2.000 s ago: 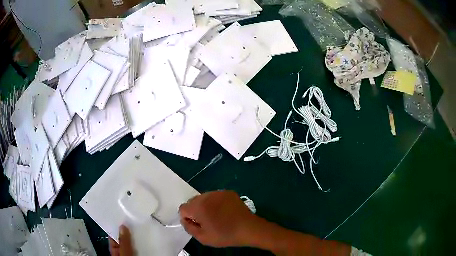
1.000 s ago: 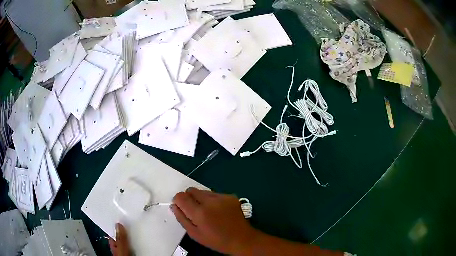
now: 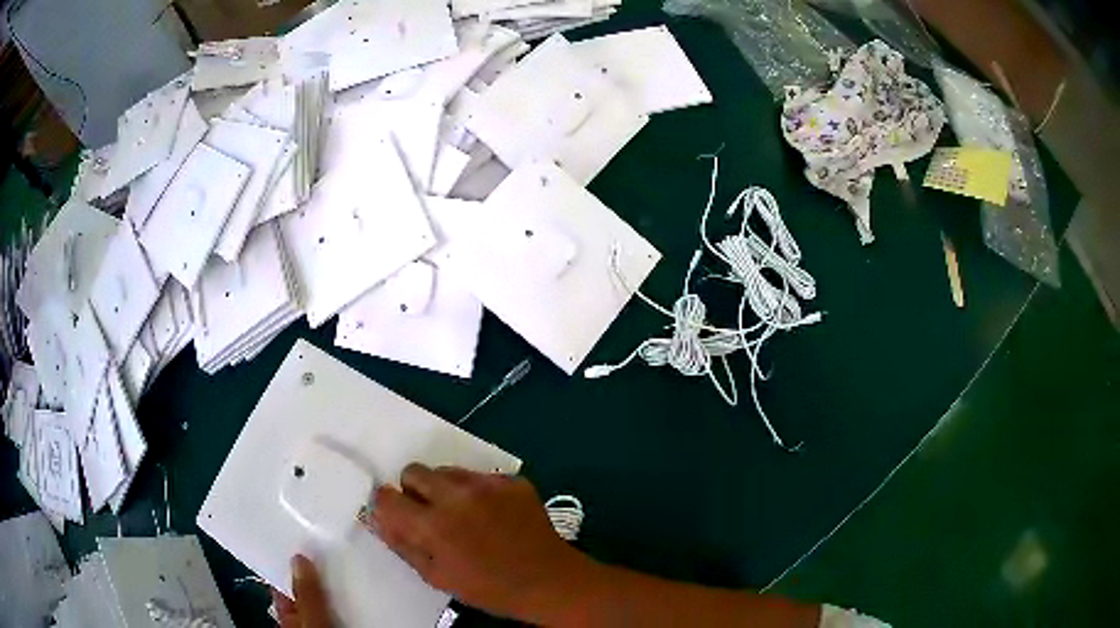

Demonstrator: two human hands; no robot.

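A square white panel (image 3: 252, 485) lies on the dark green table with its raised centre housing (image 3: 326, 485) facing up. My right hand (image 3: 455, 534) comes in from the right, its fingertips pinching the lead at the right edge of the housing; the fingers hide most of the lead. A coiled part of a white cord (image 3: 565, 516) shows just right of my wrist. My left hand (image 3: 305, 595) is mostly cut off by the bottom edge; its finger or thumb presses on the panel's lower left edge.
A large heap of white panels (image 3: 356, 233) covers the back left. Bundled white cables (image 3: 768, 276) lie right of it. A small screwdriver (image 3: 510, 375) lies behind the panel. Patterned cloth (image 3: 860, 117), a yellow sheet (image 3: 970, 174) and clear plastic bags are at the far right.
My right hand has moved left along the lead, up to the housing. The stretch of lead that showed between fingers and housing is now covered. My left hand stays at the panel's lower left edge.
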